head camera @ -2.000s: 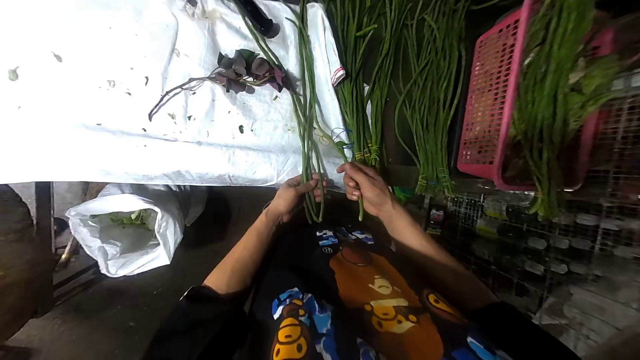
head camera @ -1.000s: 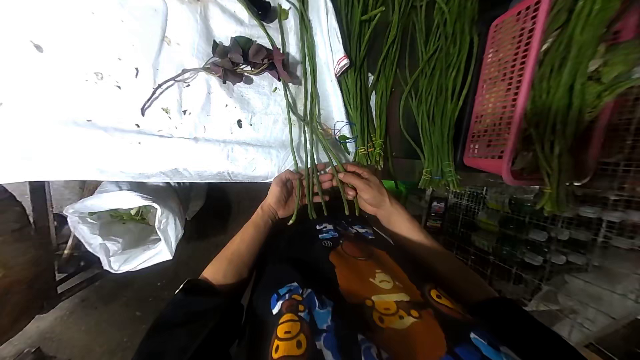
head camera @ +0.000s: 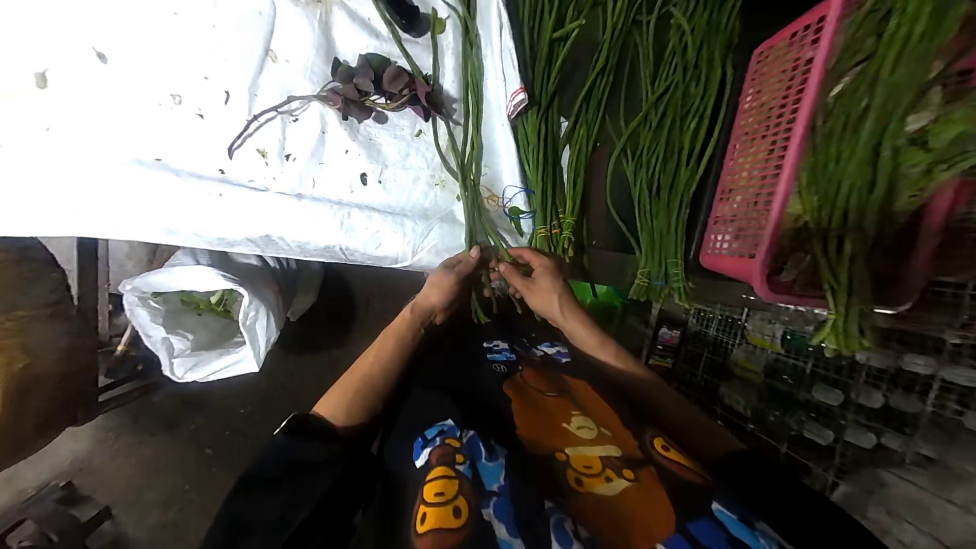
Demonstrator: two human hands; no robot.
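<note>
Several long green beans (head camera: pixel 471 145) run from the white sheet over its front edge to my hands. My left hand (head camera: pixel 451 284) grips them near their lower ends. Close beside it, my right hand (head camera: pixel 536 284) is closed on the same beans, its thumb and fingers pinched near the ends. Rubber bands (head camera: pixel 505 202) lie on the sheet's corner just beyond my hands. A sprig with purple leaves (head camera: pixel 374 85) lies on the sheet, left of the beans.
Banded bunches of long beans (head camera: pixel 553 175) and another bunch (head camera: pixel 671 168) lie to the right. A pink plastic basket (head camera: pixel 776 137) with greens and beans stands farther right. A white sack (head camera: pixel 255 316) holding leaves stands below the sheet (head camera: pixel 152 206). A wire rack (head camera: pixel 839 396) is at lower right.
The bean ends in my hands have drawn closer together than they were one second ago, when they were fanned out. My hands stay side by side at the sheet's edge.
</note>
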